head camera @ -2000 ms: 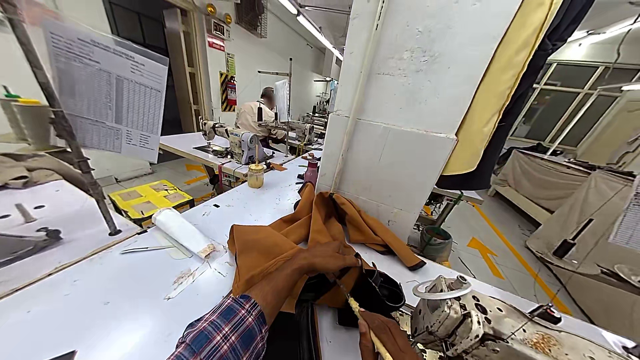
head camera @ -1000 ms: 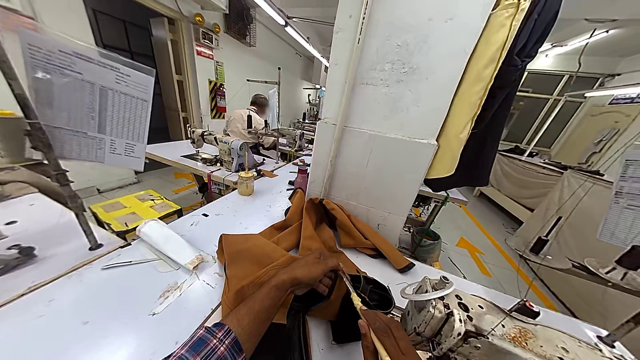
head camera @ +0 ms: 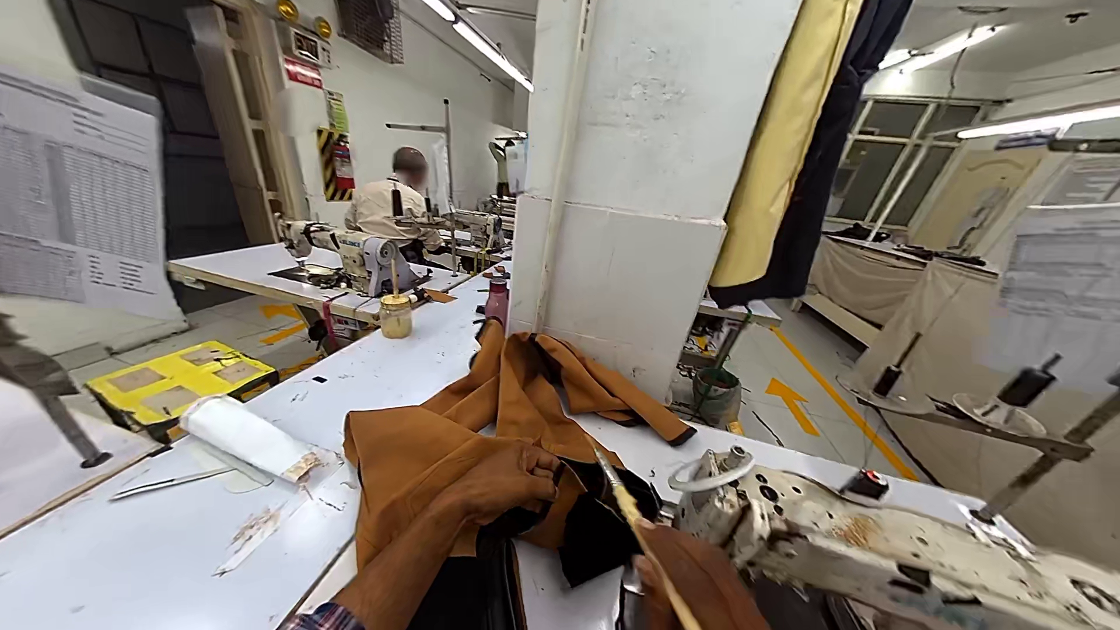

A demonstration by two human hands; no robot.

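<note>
A brown garment (head camera: 429, 455) with black lining lies spread over the white table in front of me. My left hand (head camera: 503, 481) rests on it with fingers curled, pinching its edge. My right hand (head camera: 691, 573) grips a thin brush (head camera: 628, 503) with a pale handle, its tip pointing up and away near the garment's edge, right of my left hand. Black fabric (head camera: 595, 538) hangs between the hands. A worn white sewing machine (head camera: 840, 525) stands right of my right hand. A glass jar (head camera: 396, 316) with a stick in it sits farther up the table.
A white roll (head camera: 249, 433) and metal tweezers (head camera: 171, 483) lie at left. A white pillar (head camera: 612, 262) rises behind the garment, with yellow and black cloth (head camera: 779, 175) hanging beside it. A person (head camera: 394, 201) sits at another sewing machine (head camera: 350, 254) beyond. A yellow box (head camera: 184, 381) stands on the floor.
My left hand's fingers have curled in at the garment's edge. My right hand still holds the brush close by. The view has shifted slightly.
</note>
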